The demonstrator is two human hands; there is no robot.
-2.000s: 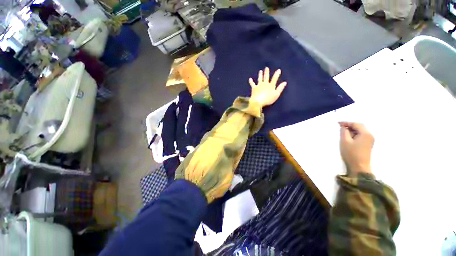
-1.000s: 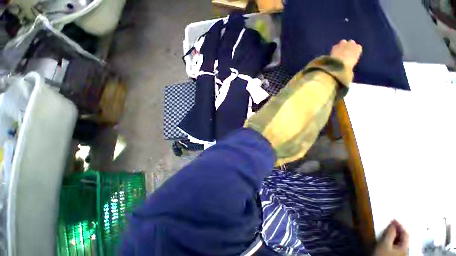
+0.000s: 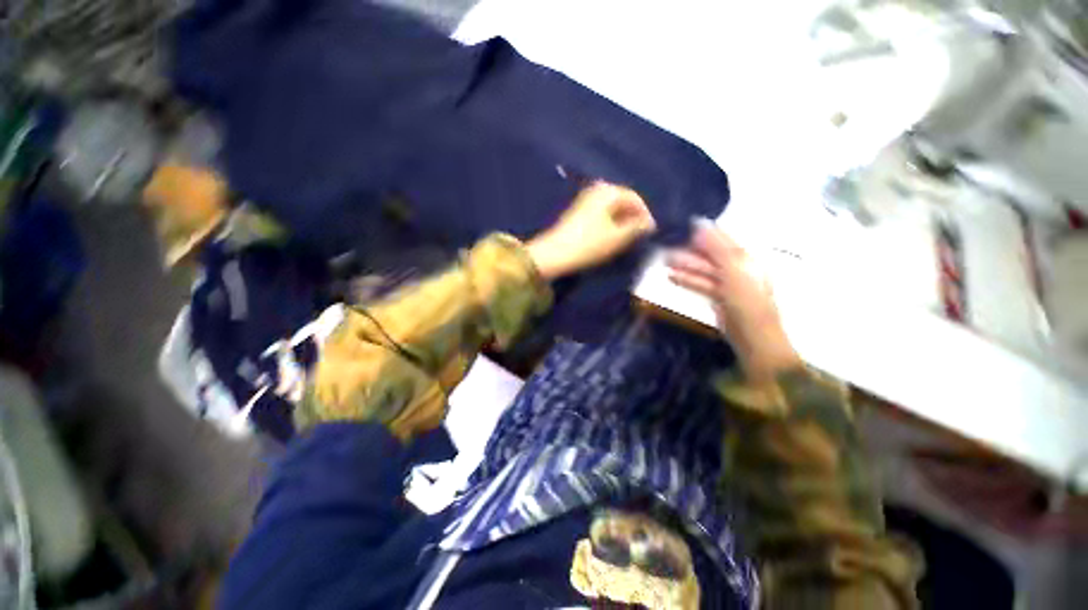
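Observation:
A large navy cloth panel [image 3: 394, 131] lies across the white table [image 3: 883, 268], its rounded right end near the middle of the view and its near edge over the table's front edge. My left hand [image 3: 593, 226] is on the near part of the panel with fingers curled, pinching the cloth; its fingertips are partly hidden. My right hand [image 3: 734, 286] is just right of it, beside the panel's end, fingers extended and apart, blurred. I see nothing in it. The picture is blurred by motion.
A white machine [image 3: 1002, 155], blurred, stands at the right with red-and-white marks near its base. Navy parts with white bits [image 3: 257, 328] are heaped low at left. An orange-brown item [image 3: 185, 209] lies beyond them. The striped apron [image 3: 597, 417] covers my lap.
The view has swung right, bringing the machine in. The panel has shifted towards the right and the front edge. My left hand has come close to my right hand, which has opened from curled fingers.

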